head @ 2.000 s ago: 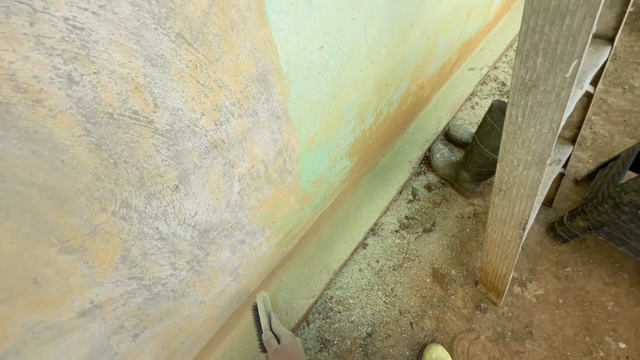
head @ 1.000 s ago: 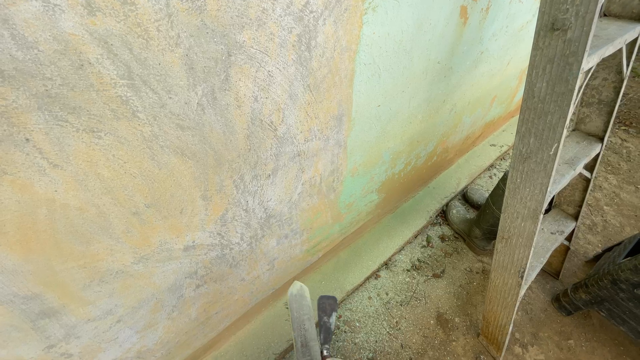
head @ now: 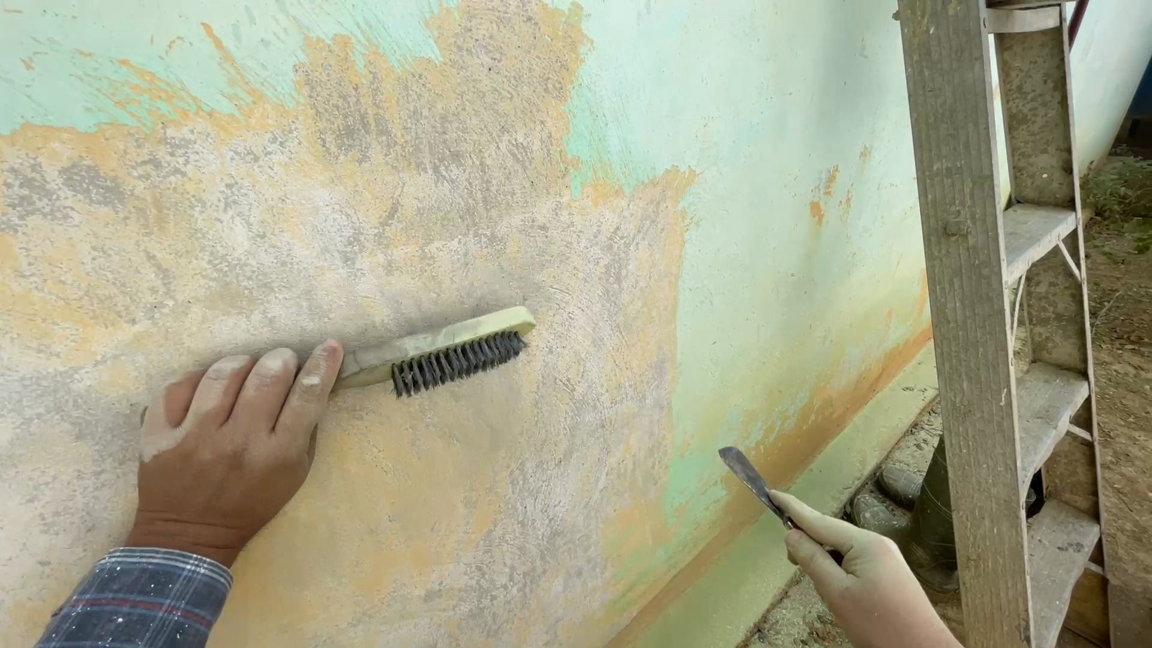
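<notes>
My left hand (head: 229,432), in a plaid sleeve, grips the handle of a wire brush (head: 441,346) in front of the scraped part of a painted wall (head: 387,225). The brush's dark bristles point downward. At the lower right, my right hand (head: 855,558) holds a putty knife (head: 751,477), its narrow metal blade pointing up and left beside the green paint. Pale dust coats the fingers of both hands. The wall shows mint green paint, with orange and grey patches where the surface is bare.
A worn stepladder (head: 967,324) stands at the right, close to the wall. Behind its rail is a rubber boot (head: 931,522) on a person's foot. A pale green ledge (head: 792,504) runs along the wall's base, with dirt ground (head: 1125,423) farther right.
The view has swung up and left. The brush in my left hand has come up in front of the scraped wall; both hands are now plainly in view.
</notes>
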